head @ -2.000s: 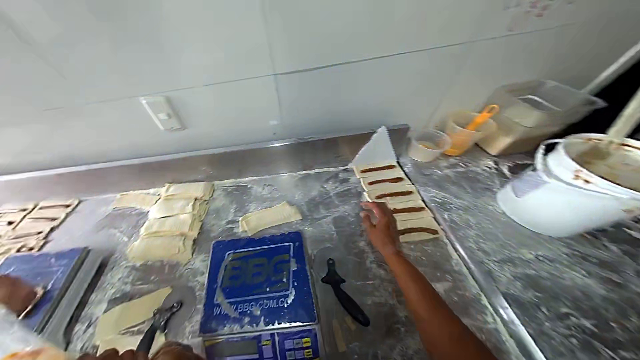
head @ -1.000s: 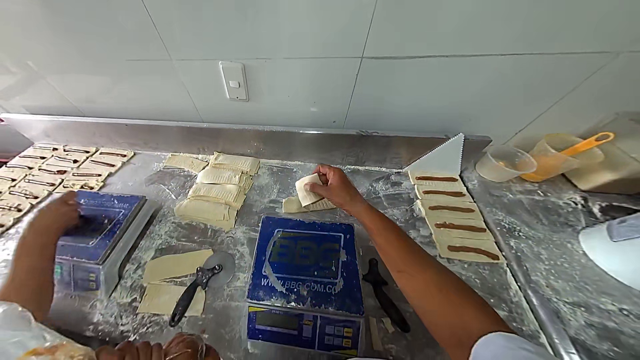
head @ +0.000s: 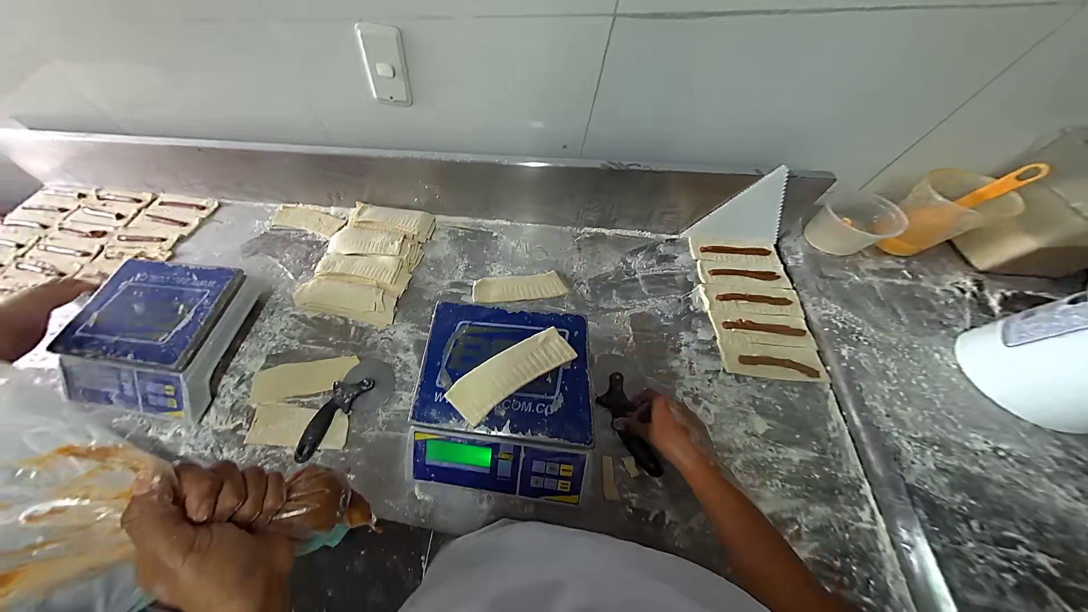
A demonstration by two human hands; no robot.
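My left hand (head: 217, 531) grips a clear plastic piping bag (head: 76, 510) of brown filling at the lower left; its tip points right. My right hand (head: 667, 429) has its fingers around the black handle of a pastry wheel cutter (head: 633, 438), right of the blue scale. On the scale (head: 501, 425) lies a slit dough strip (head: 510, 374), its display lit green. Another slit strip (head: 520, 287) lies behind it. Dough strips with brown filling (head: 765, 329) form a column at right, below a white toothed scraper (head: 748, 212).
At left are stacked dough strips (head: 361, 268), dough pieces (head: 297, 378) under a second wheel cutter (head: 327, 416), another scale (head: 153, 310) with a co-worker's hand (head: 38, 319), and filled dough (head: 93, 221). Plastic cups (head: 854, 225) and a white bucket (head: 1033, 365) stand right.
My right hand has moved from the strips behind the scale to the wheel cutter on its right. A dough strip now lies on the scale, which was bare before.
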